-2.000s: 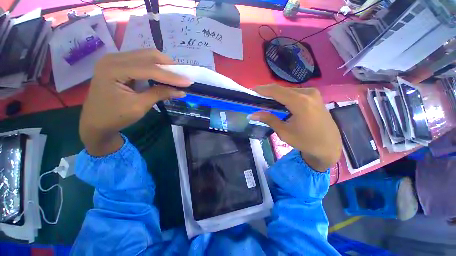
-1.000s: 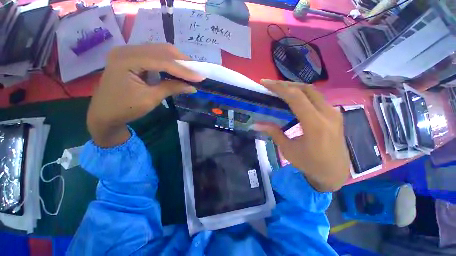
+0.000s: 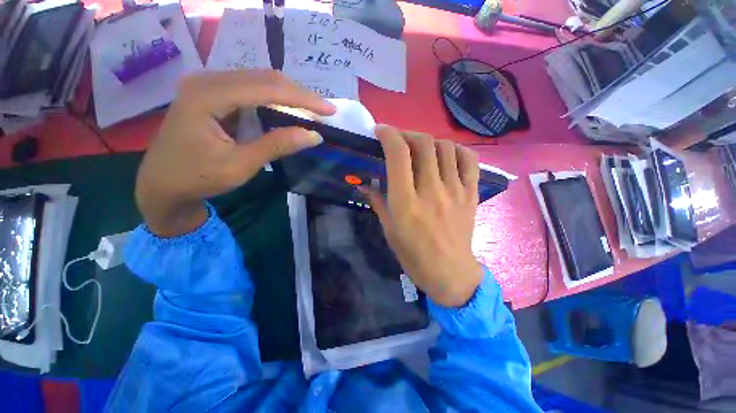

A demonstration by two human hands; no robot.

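I hold a black tablet point(image 3: 327, 171) tilted nearly edge-on above the mat, with an orange icon on its dark screen and a white sleeve point(image 3: 352, 114) behind it. My left hand point(image 3: 214, 145) pinches its left end between thumb and fingers. My right hand point(image 3: 432, 214) lies over its right part, fingers over the top edge; the right end sticks out beyond the hand. Below, a second tablet point(image 3: 359, 282) with a small barcode label lies face up on white sleeves, partly hidden by my right hand.
A charger point(image 3: 110, 252) and a film-wrapped tablet point(image 3: 18, 266) lie at left. Handwritten sheets point(image 3: 323, 68) and a round dark object point(image 3: 483, 97) are behind. A sleeved tablet point(image 3: 577, 226) and leaning tablets point(image 3: 633, 198) are at right. A blue stool point(image 3: 593, 327) stands below the bench.
My right hand has moved left along the tablet from its right end, which now shows. The blue band on the tablet has gone dark. My left hand keeps its hold.
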